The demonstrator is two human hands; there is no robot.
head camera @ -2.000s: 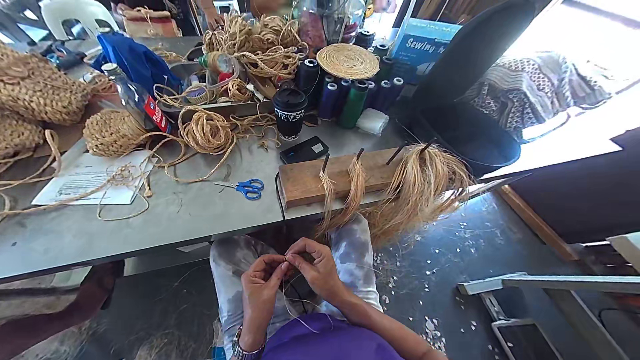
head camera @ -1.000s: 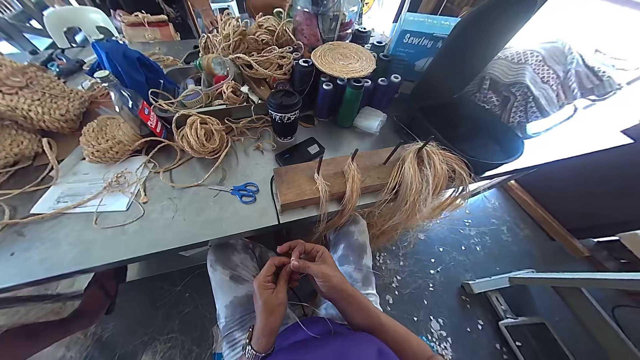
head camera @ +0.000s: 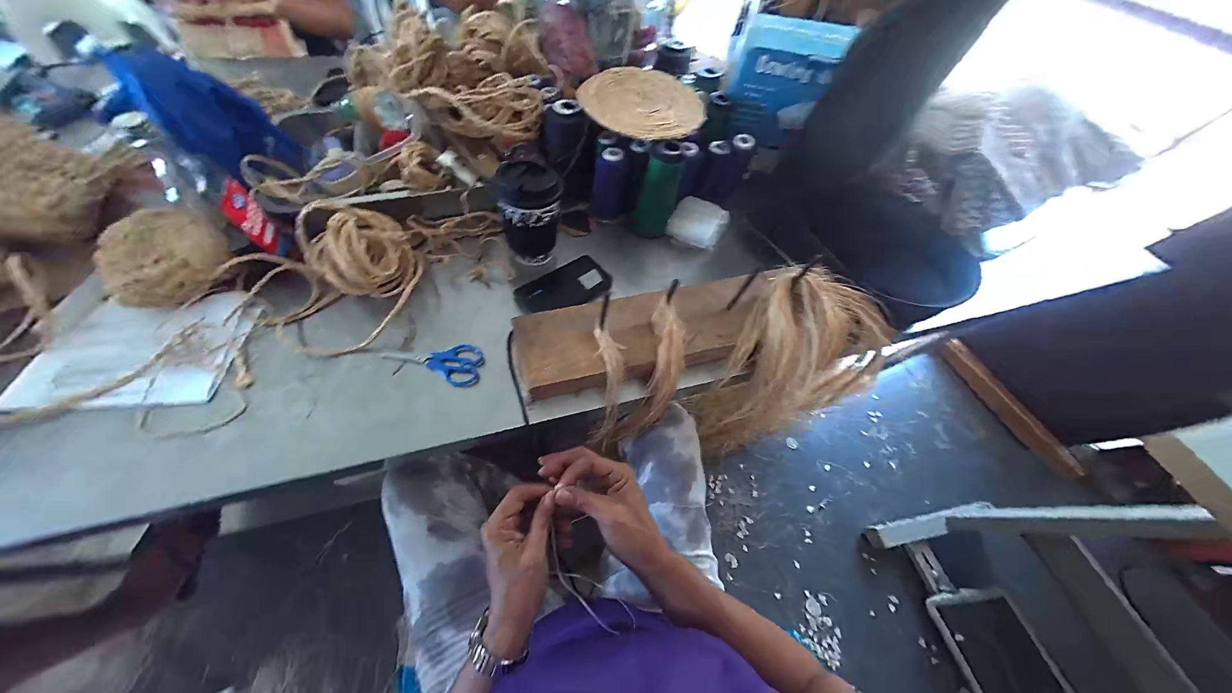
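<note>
Above my lap, my left hand (head camera: 520, 539) and my right hand (head camera: 606, 500) meet at the fingertips, pinching a thin pale fibre cord (head camera: 555, 544) between them. Its loose ends hang down over the purple shirt. Beyond my hands, at the table's edge, lies a wooden block (head camera: 568, 342) with several dark upright pegs. Hanks of blond raw fibre (head camera: 804, 327) hang from the pegs over the edge, the thickest at the right. Blue-handled scissors (head camera: 454, 365) rest on the table left of the block. What exactly the fingertips pinch is too small to make out.
Behind the block are a phone (head camera: 563, 285), a lidded black cup (head camera: 528, 207), thread cones (head camera: 657, 188) and a woven disc (head camera: 641, 102). Rope coils (head camera: 361, 252), a bottle (head camera: 245, 207) and papers (head camera: 183, 356) lie left. A black bin (head camera: 895, 250) and metal frame (head camera: 1039, 520) are right. Another person's arm (head camera: 115, 597) shows lower left.
My fingers have shifted slightly around the cord, and both hands stay together above my lap.
</note>
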